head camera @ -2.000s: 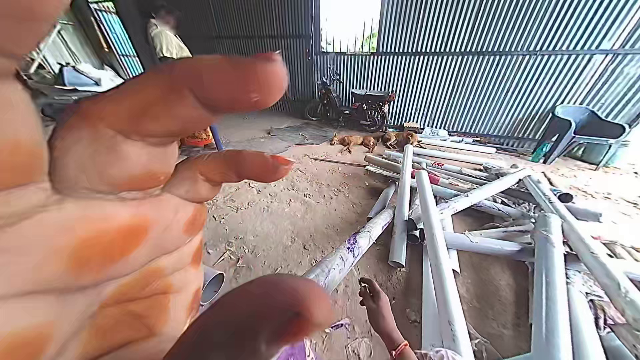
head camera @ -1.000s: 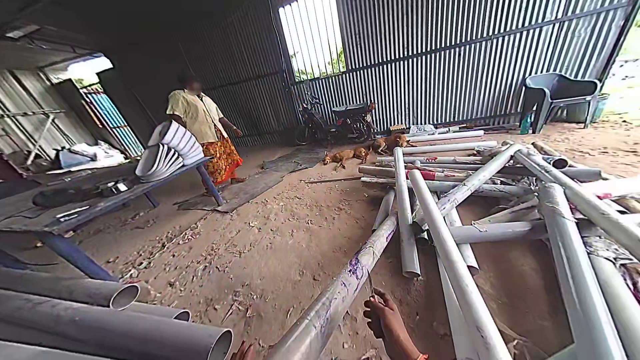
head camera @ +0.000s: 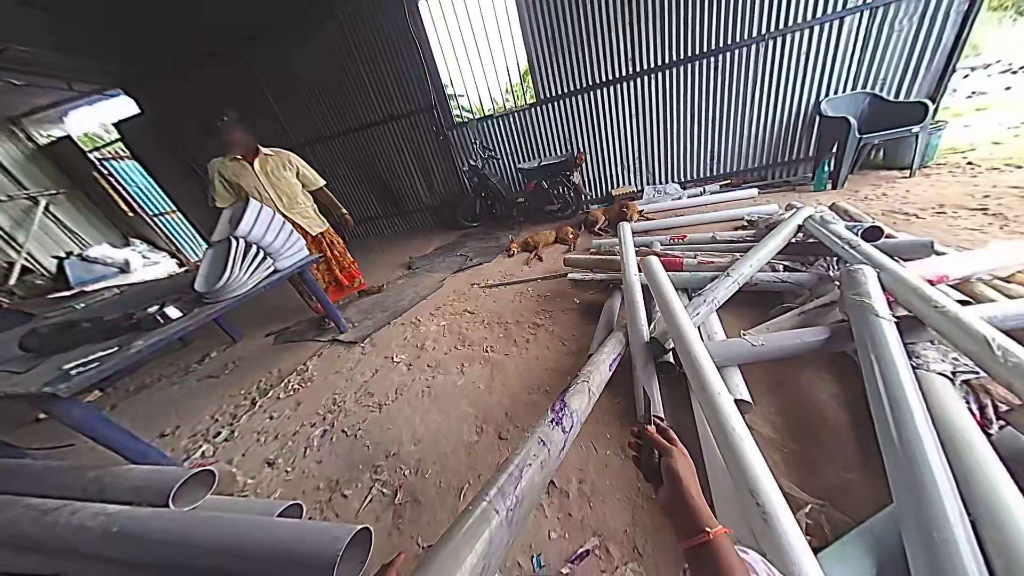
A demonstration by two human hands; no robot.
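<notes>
My right hand (head camera: 670, 464) is closed around the dark handle of a thin tool, which looks like a knife (head camera: 648, 412), pointing away from me. To its left, a long plastic pipe wrapped in film with purple marks (head camera: 512, 488) slants from the bottom edge toward the pile. Only fingertips of my left hand (head camera: 392, 565) show at the bottom edge, close to that pipe's near end; whether they touch it cannot be told. Just beyond my right hand is the near end of a narrow white pipe (head camera: 636, 320).
Crossed pipes (head camera: 888, 360) lie at right, gray pipes (head camera: 160, 532) at lower left. A person (head camera: 272, 192) stands behind a blue-legged table (head camera: 160, 324) bearing curved pieces (head camera: 256, 244). Dogs (head camera: 552, 240) lie near a motorcycle (head camera: 528, 188); a chair (head camera: 872, 128) stands back right.
My left hand, large in front of the camera two seconds ago, has dropped to the bottom edge. The person has moved from the back wall to behind the table.
</notes>
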